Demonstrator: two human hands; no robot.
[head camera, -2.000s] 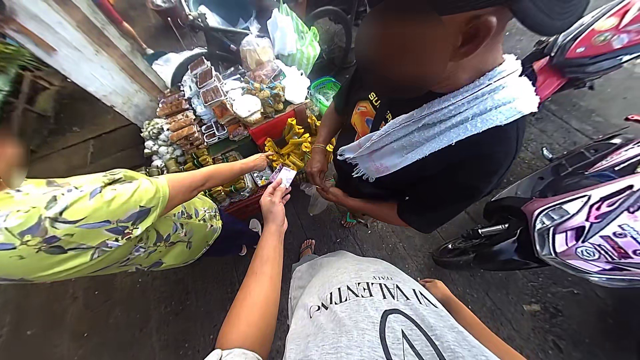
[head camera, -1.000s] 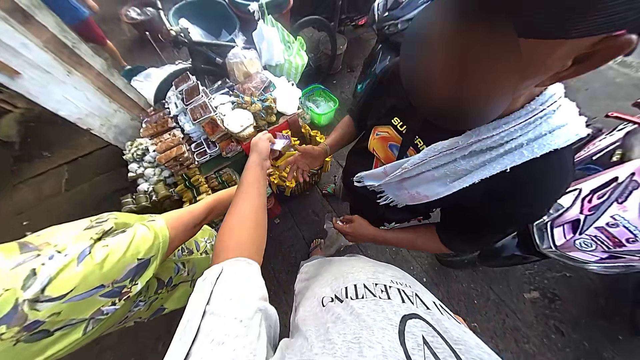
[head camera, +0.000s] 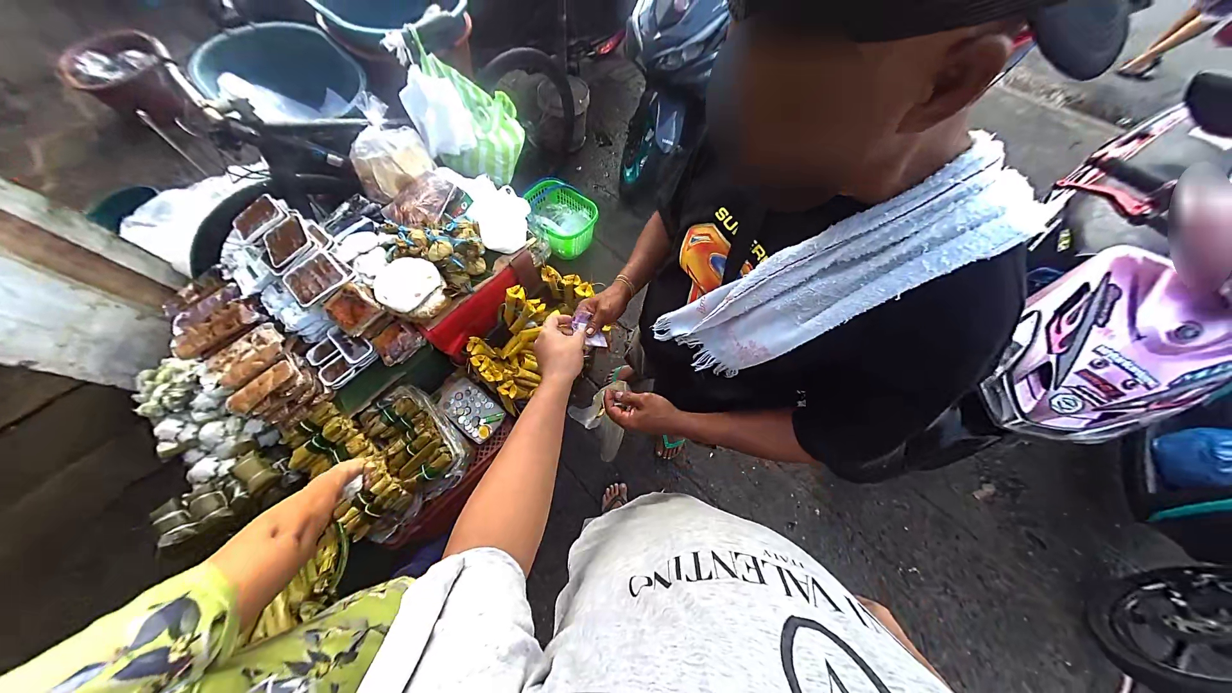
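Note:
My left hand (head camera: 560, 348) pinches one end of a purple banknote (head camera: 595, 337). The right hand (head camera: 604, 306) of a person in a black shirt touches the same note from the other side. That person's other hand (head camera: 643, 410) holds a small clear plastic bag (head camera: 608, 423) and something small that I cannot make out. Under and beside my hand lie bundles of food in yellow leaf wraps (head camera: 505, 358). A tray of coins (head camera: 472, 409) sits left of my forearm. My right hand is out of view; only part of my right arm shows at the lower right of my shirt.
A stall holds packed foods in plastic trays (head camera: 316, 277) and leaf-wrapped bundles (head camera: 404, 438). Another person's arm (head camera: 289, 529) reaches over it from the lower left. A green basket (head camera: 563, 219) stands behind. Motorcycles, one with a pink fairing (head camera: 1107, 346), stand at the right.
The person in black has brought a hand onto the note; one second ago that hand was spread beside it. Since two seconds ago, my left hand has moved forward over the yellow bundles.

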